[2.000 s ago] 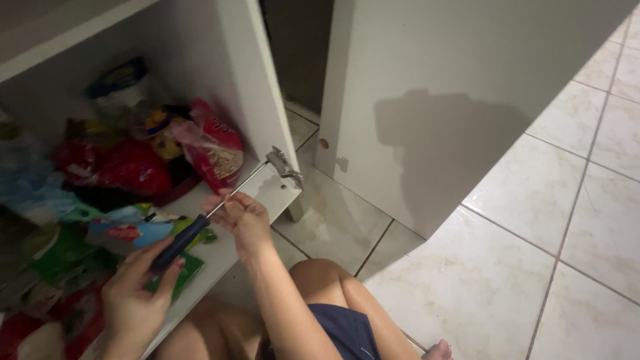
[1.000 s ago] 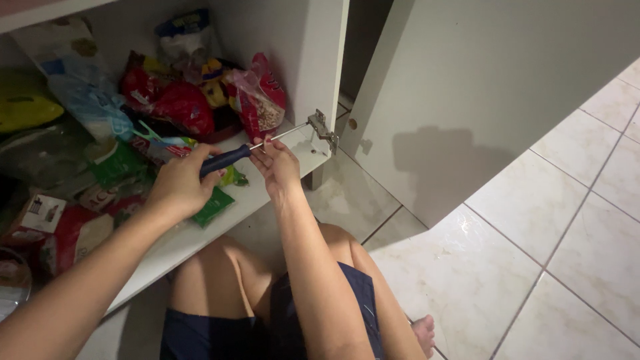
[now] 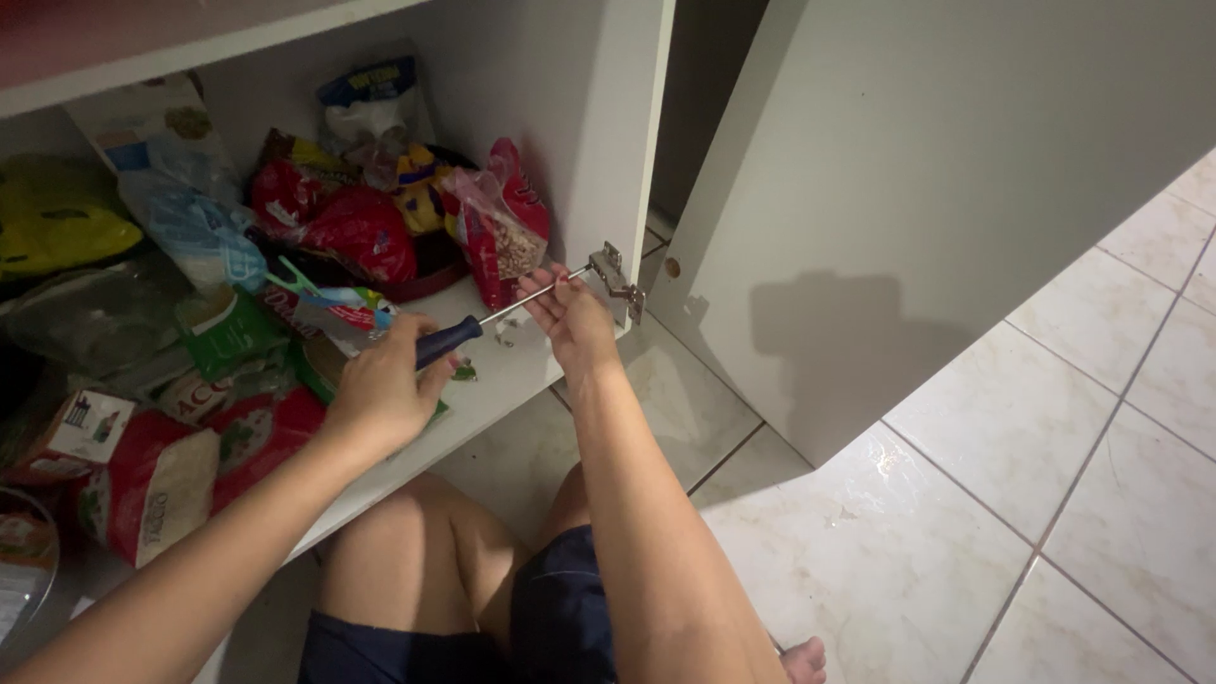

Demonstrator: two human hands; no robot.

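My left hand is closed round the dark blue handle of a screwdriver. Its metal shaft runs up and right, and the tip meets a metal cabinet hinge on the inner face of the cabinet's side panel, near the front edge. My right hand is palm up beside the shaft, with thumb and fingertips at the shaft close to the hinge; how firmly they grip it cannot be told. A few small screws lie on the shelf left of my right hand.
Food packets, among them a red bag and a bag of beans or grain, crowd the cabinet shelf. A white door panel stands at the right, a round hole near its edge. Tiled floor and my bent knees are below.
The view has shifted, showing more of the shelf's left side. My left hand has moved up along the screwdriver handle's far end since the first frame. The tip stays at the hinge.
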